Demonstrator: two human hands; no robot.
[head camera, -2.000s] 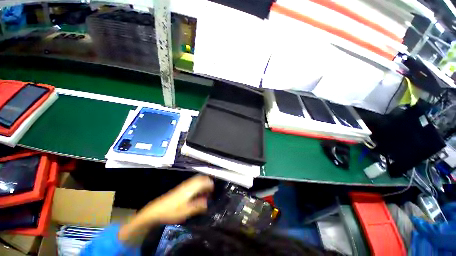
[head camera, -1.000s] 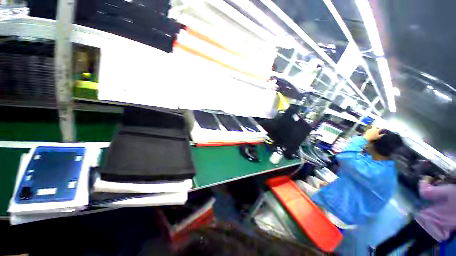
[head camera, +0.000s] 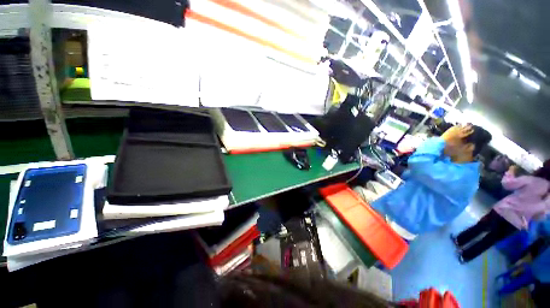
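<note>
An opened tablet (head camera: 301, 249) with silvery and dark inner parts shows at the bottom centre, partly cut off by dark hair at the lower edge. Neither of my hands can be made out; what holds the opened tablet is hidden. A blue tablet back cover (head camera: 48, 203) with small pale labels lies on white sheets at the left of the bench. A black tray (head camera: 170, 165) with a raised rim lies right of it on a white stack.
A white foam tray (head camera: 241, 139) holds dark units at the back. A small black device (head camera: 297, 157) lies on the green bench (head camera: 265, 174). An orange-red tray (head camera: 368, 225) stands right of the bench. A person in a blue smock (head camera: 440, 186) sits beyond; another wears pink (head camera: 523, 195).
The view has swung right. My hand, seen two seconds ago over the opened tablet, is out of sight. The opened tablet, absent one second ago, shows again at the bottom.
</note>
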